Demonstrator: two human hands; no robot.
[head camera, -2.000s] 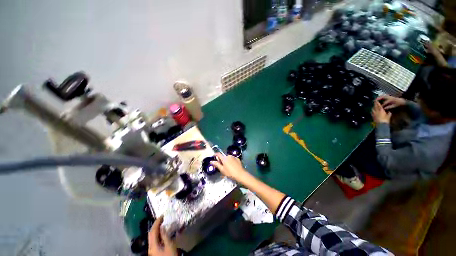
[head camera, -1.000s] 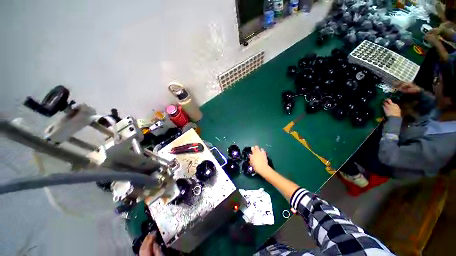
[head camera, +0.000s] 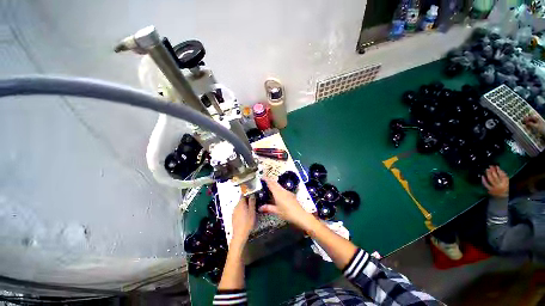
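My left hand (head camera: 243, 216) is on top of the machine base (head camera: 272, 143), just under the press head (head camera: 244, 179). My right hand (head camera: 283, 202) is beside it on the right. A round black housing (head camera: 263, 195) shows between my two hands below the press head; the right fingers lie around it. The left fingertips are partly hidden, so their grip is unclear. Another black housing (head camera: 288, 180) sits on the box top to the right of my right hand. The red and black tool (head camera: 269, 153) lies on the box top behind.
Several black housings (head camera: 329, 192) lie right of the box, more (head camera: 206, 245) to its left. A thick grey hose (head camera: 119, 95) arches across the left. A red-capped container (head camera: 261, 116) and beige flask (head camera: 277, 109) stand by the wall. A coworker's hand (head camera: 495, 181) is near a black pile at right.
My right hand has moved from the loose housings back to the press. My left hand has come from the box's front left to under the head. The view has shifted.
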